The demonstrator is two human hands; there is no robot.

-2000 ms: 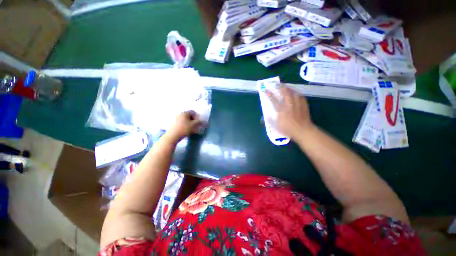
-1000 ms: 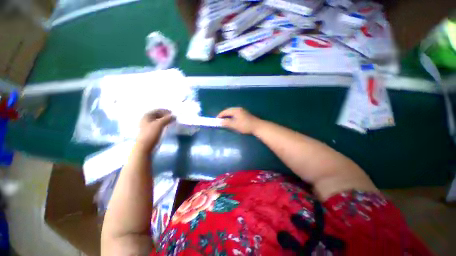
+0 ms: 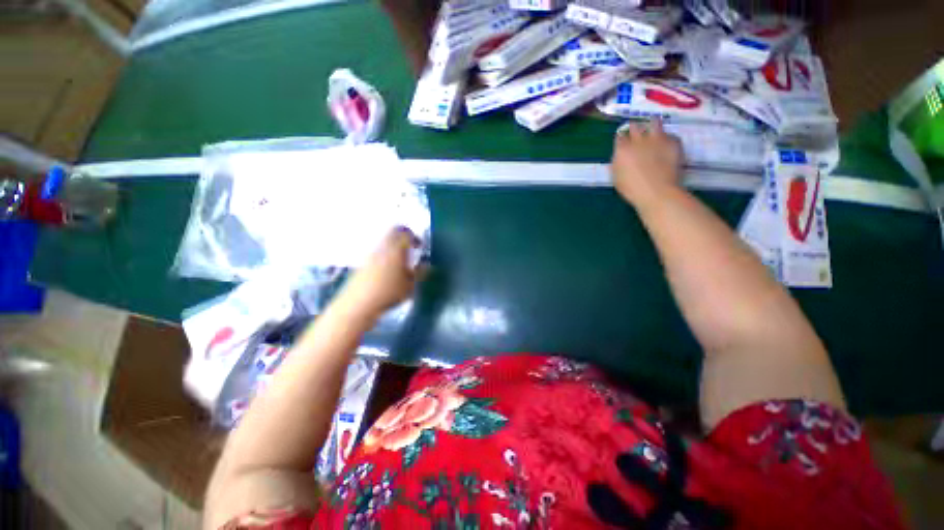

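Observation:
A pile of clear plastic bags (image 3: 311, 202), bright white under glare, lies on the green bench at the left. My left hand (image 3: 391, 267) is at its lower right corner; its fingers are at the bag edge, and their grip is unclear. My right hand (image 3: 648, 160) is on a white retail box (image 3: 714, 143) at the front of the box heap, its fingertips over the box's left end. A bagged box (image 3: 223, 336) lies at the bench's front edge, left of my left forearm. More retail boxes (image 3: 543, 52) are heaped behind.
A small pink and white item (image 3: 355, 106) lies beyond the bags. A white strip (image 3: 507, 173) runs along the bench (image 3: 528, 248). Two boxes (image 3: 800, 223) lie at the right. A bottle (image 3: 91, 199) stands far left. An open carton (image 3: 155, 383) holding bagged boxes is below the bench edge.
The box that was between my hands is gone from them. My right hand has moved right and away to the heap. A bagged box with a red picture now shows at the front left edge.

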